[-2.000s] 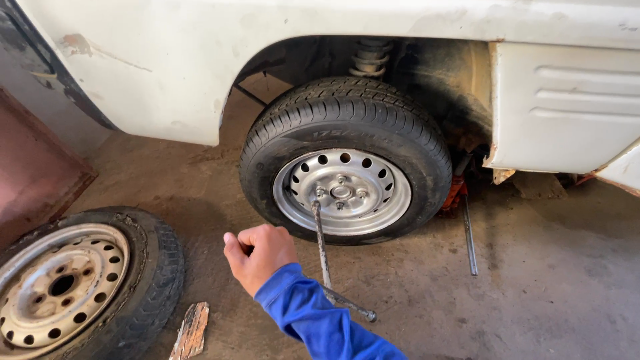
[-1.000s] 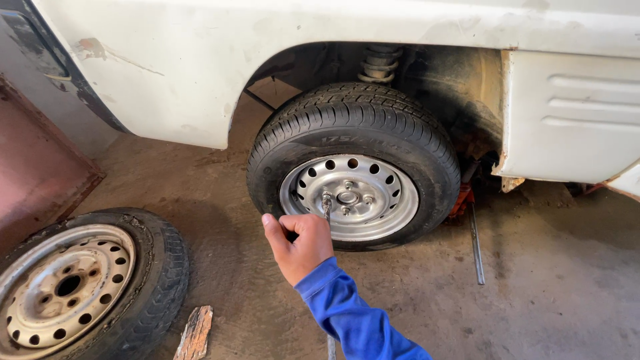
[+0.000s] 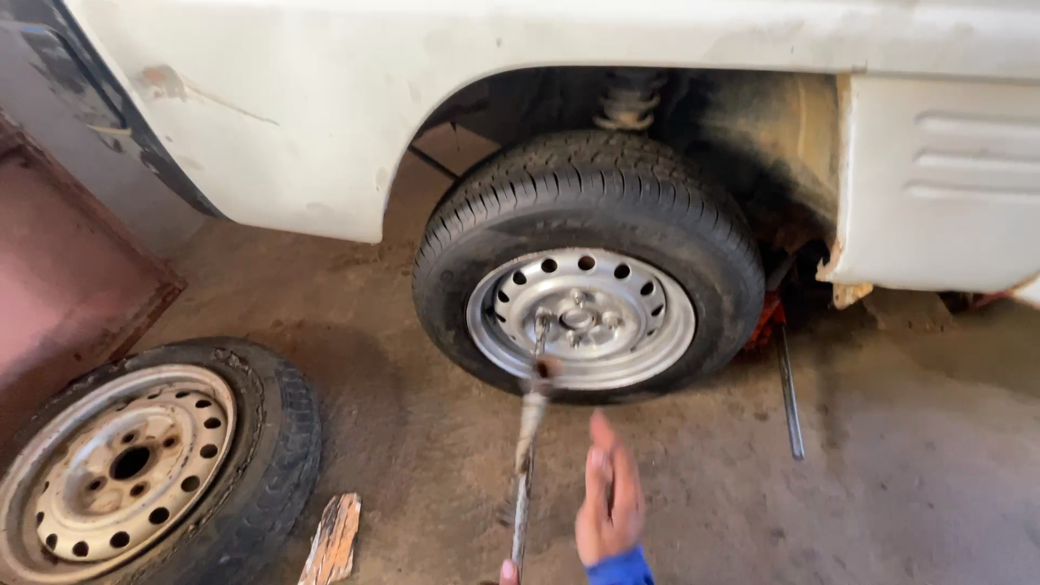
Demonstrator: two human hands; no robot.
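A silver steel wheel [image 3: 578,318] with a black tyre stands under the vehicle's arch. The metal lug wrench [image 3: 522,487] reaches from a lug nut left of the hub down to the bottom edge; its cross arm is blurred. My right hand [image 3: 611,497], in a blue sleeve, is off the wrench, just to its right, with fingers extended and nothing in them. Of my left hand [image 3: 509,573] only a fingertip and a bit of skin show at the bottom edge, against the wrench's near end; whether it grips cannot be seen.
A worn wheel with a rusty cream rim [image 3: 134,465] lies at lower left, with a piece of flaking wood [image 3: 331,540] beside it. The white body panel [image 3: 292,122] overhangs the wheel. Right of the tyre, a metal bar [image 3: 788,394] extends from a red jack [image 3: 765,325].
My right hand has moved to the right of the wrench and its fingers have opened out. A fingertip of my left hand now shows at the bottom edge. The wrench's cross arm has turned.
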